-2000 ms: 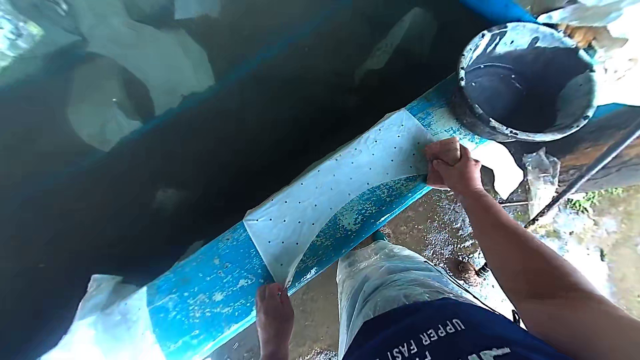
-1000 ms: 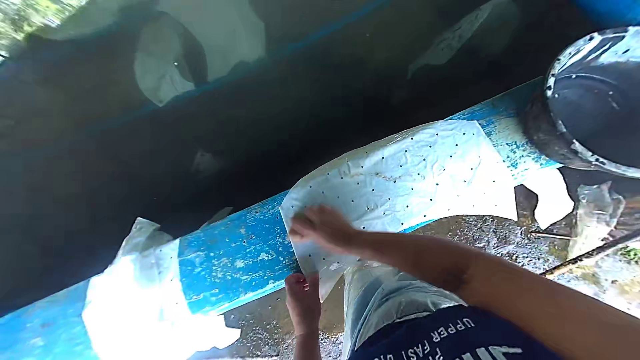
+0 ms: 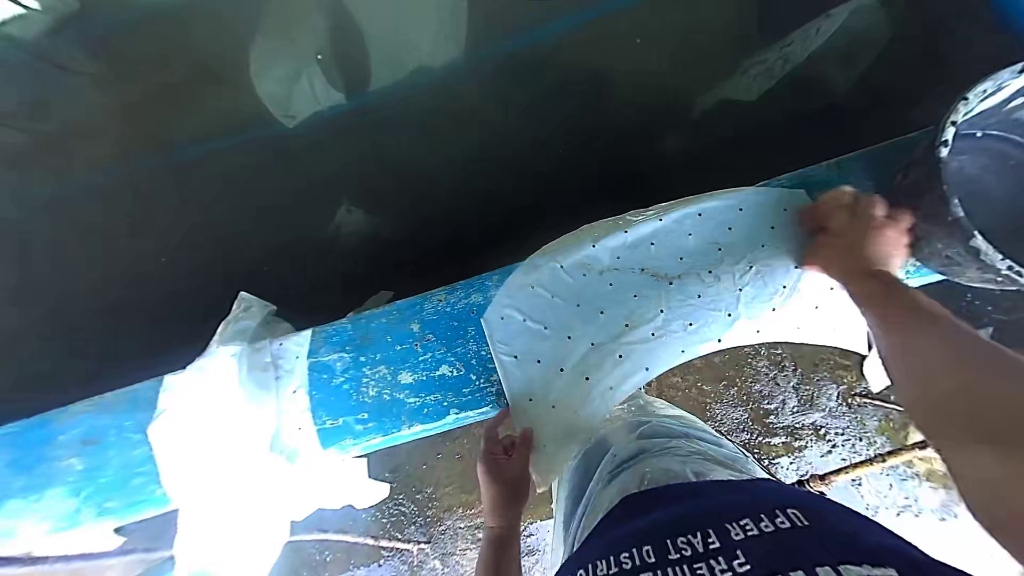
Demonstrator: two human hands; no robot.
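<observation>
A whitish plastic sheet with rows of small holes [image 3: 640, 288] lies over a worn blue rounded rim [image 3: 408, 352] beside dark water. My left hand [image 3: 506, 464] is at the sheet's lower left corner, below the rim, thumb and forefinger close together at the edge; whether it pinches the plastic is hard to tell. My right hand [image 3: 856, 232], a little blurred, touches the sheet's right end with its fingers curled; any grip there is hidden. More white plastic [image 3: 232, 416] drapes over the rim at the left.
A black bucket [image 3: 928, 232] with a white-smeared lip is at the right, close to my right hand. Pale plastic pieces [image 3: 304, 64] show in the dark water [image 3: 480, 160]. Below the rim are wet ground [image 3: 744, 384] and a thin stick [image 3: 872, 464].
My right hand has moved from the sheet's left part to its right end. The sheet's lower edge lay bunched around the rim two seconds ago; now it hangs spread below the rim. The view has shifted left.
</observation>
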